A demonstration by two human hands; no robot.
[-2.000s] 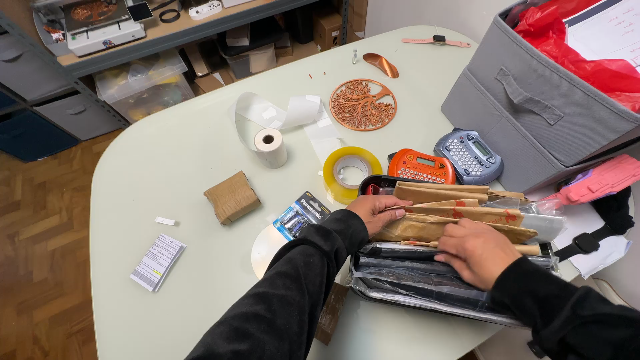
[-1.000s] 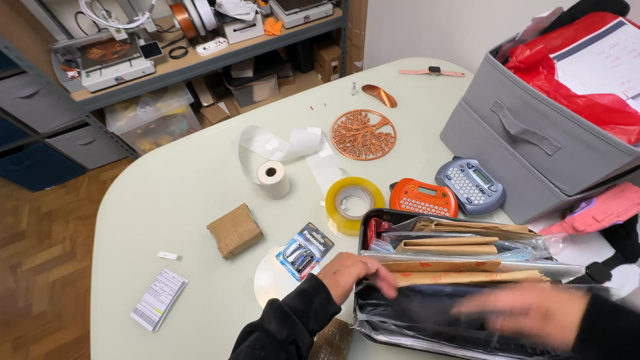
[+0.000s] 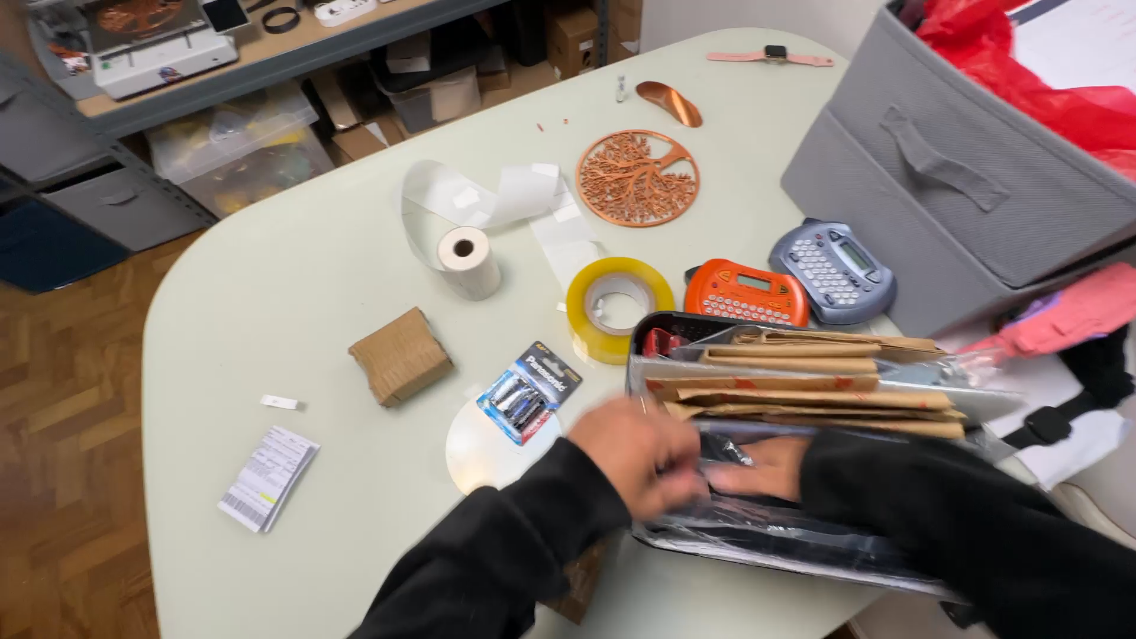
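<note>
A black basket (image 3: pixel 641 355) at the lower right holds upright brown paper envelopes (image 3: pixel 816 401) at its back and clear and dark plastic bags (image 3: pixel 799 525) at its front. My left hand (image 3: pixel 637 453), blurred, is at the basket's left side with its fingers curled over the front part; whether it grips anything is unclear. My right hand (image 3: pixel 768 469) reaches down among the plastic bags just in front of the envelopes, its fingers partly hidden, beside a piece of black plastic. Left of the basket, a pack of batteries (image 3: pixel 524 398) lies on a pale disc (image 3: pixel 470 444).
Around the basket are a roll of clear tape (image 3: pixel 581 306), an orange label maker (image 3: pixel 745 291), a grey-blue one (image 3: pixel 834 271) and a grey fabric box (image 3: pixel 905 222). Farther off lie a label roll (image 3: pixel 469 266), a cardboard piece (image 3: pixel 401 357), folded paper (image 3: pixel 269 479) and a copper-coloured tree disc (image 3: pixel 639 177).
Two seconds ago both hands were at the brown envelopes. The right hand has moved down into the plastic bags in front of them, and the left hand has come to the basket's front left.
</note>
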